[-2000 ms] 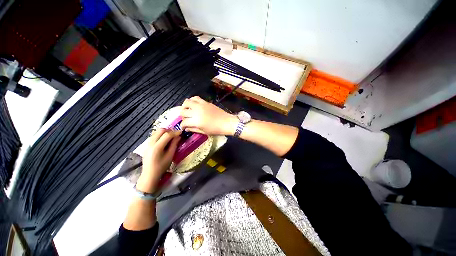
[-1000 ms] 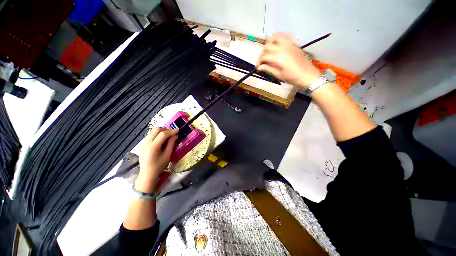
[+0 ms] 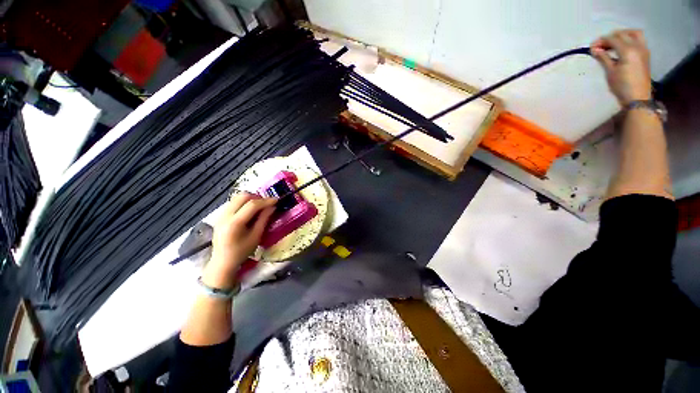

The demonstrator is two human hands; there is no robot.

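Note:
A long thin black strap (image 3: 477, 95) runs from the pink block (image 3: 288, 218) up to the upper right. My right hand (image 3: 625, 64) pinches its far end. My left hand (image 3: 244, 229) is at the block's left side, fingertips on the strap beside the block's black insert. A short length of strap sticks out below my left hand. The block sits on a speckled cream round base (image 3: 318, 235). A fan of black straps (image 3: 176, 153) lies on the white table (image 3: 127, 328) to the left.
A wooden-rimmed tray (image 3: 466, 146) at the back holds several straps. An orange guard (image 3: 528, 144) is beside it. A grey-brown pad (image 3: 196, 239) lies left of the base. White sheet (image 3: 499, 246) lies on the dark floor at right. A white machine panel stands behind.
My right hand has moved from the block out to the upper right, drawing the strap along. My left hand has stayed at the block. The view has shifted slightly.

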